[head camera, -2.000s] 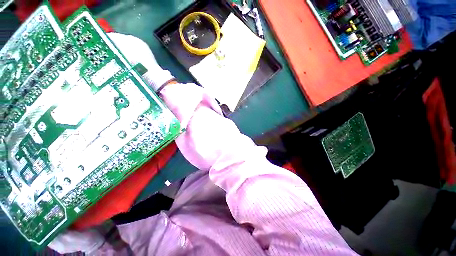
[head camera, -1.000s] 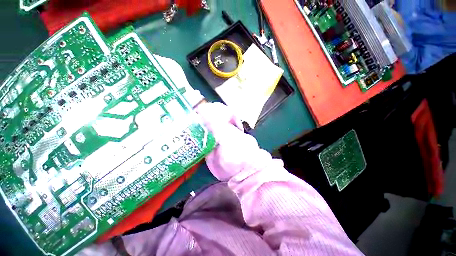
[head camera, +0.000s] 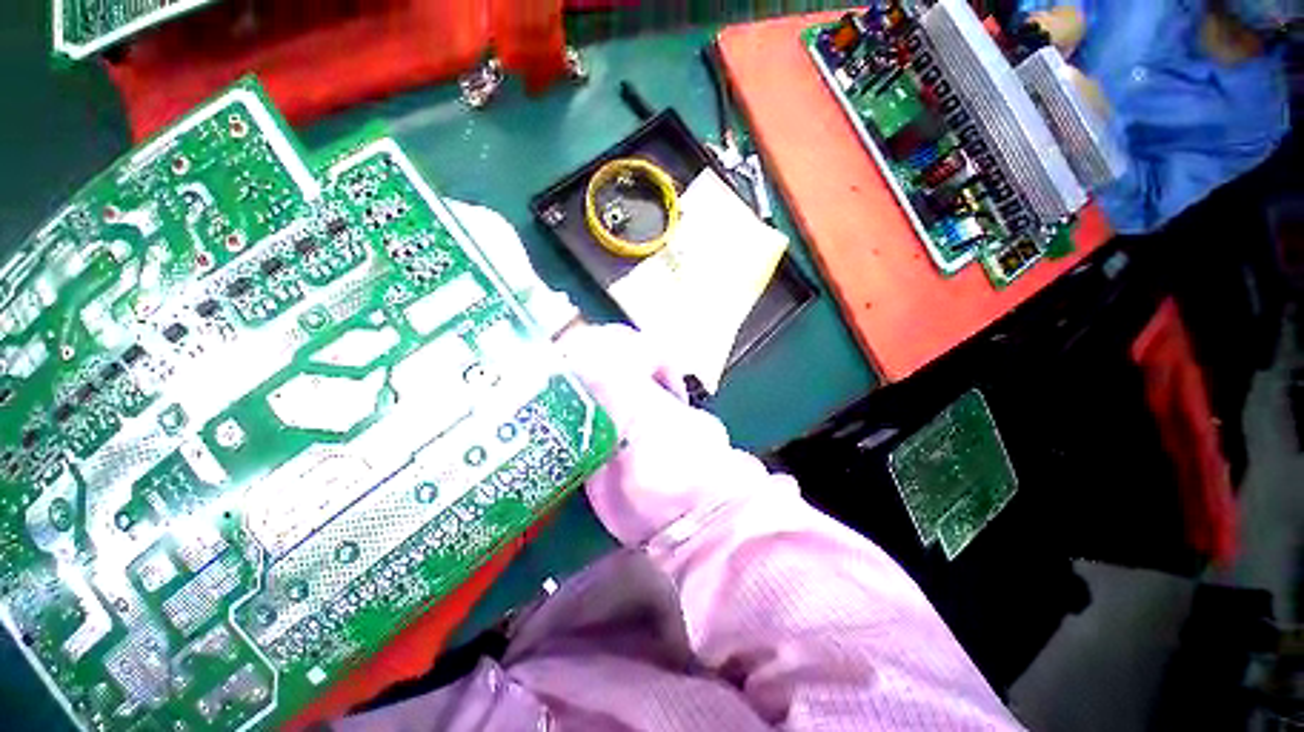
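The large green power circuit board (head camera: 308, 415) fills the left of the view. Its solder side faces me, with silvery tinned areas and rows of tiny parts; its left part runs out of the picture. My right hand (head camera: 498, 255) in a white glove holds the board at its upper right edge, with the fingers hidden behind it. My left hand is not visible; only part of its pink sleeve shows at the bottom edge.
A black tray (head camera: 569, 183) holds a yellow ring (head camera: 601, 240) and pale yellow paper (head camera: 704, 279). Beyond it, a component-side board (head camera: 937, 150) lies on a red mat (head camera: 844, 272), near a blue-sleeved person's hands. A small green board (head camera: 955, 472) shows at the lower right.
The held board has shifted right and down in the view since two seconds ago. The white glove at the bottom left has gone out of sight. Another person's hands now show by the far board.
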